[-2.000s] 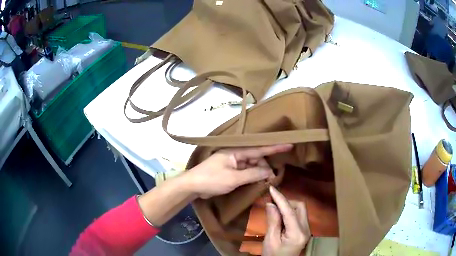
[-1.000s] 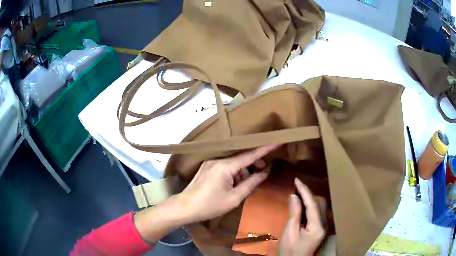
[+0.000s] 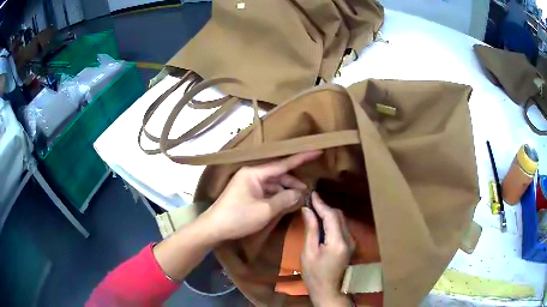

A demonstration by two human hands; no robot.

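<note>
A brown tote bag lies open in front of me, its mouth towards me. My left hand is inside the mouth, under a strap, thumb and fingers pinching the brown lining. My right hand is inside too, its fingertips meeting the left ones. A slim dark thing shows between its thumb and fingers, probably a small tool, mostly hidden. An orange pocket panel lies around the right hand. A gold clasp sits near the bag's top edge.
More brown bags are piled on the white table behind; another bag lies at far right. An orange bottle, a black stick, a yellow-black piece and a blue tray stand right. Green crates are at left.
My right thumb and fingers have closed from apart and moved left to meet my left fingertips. The orange panel is more covered. The view has shifted slightly, and the strap loop has moved.
</note>
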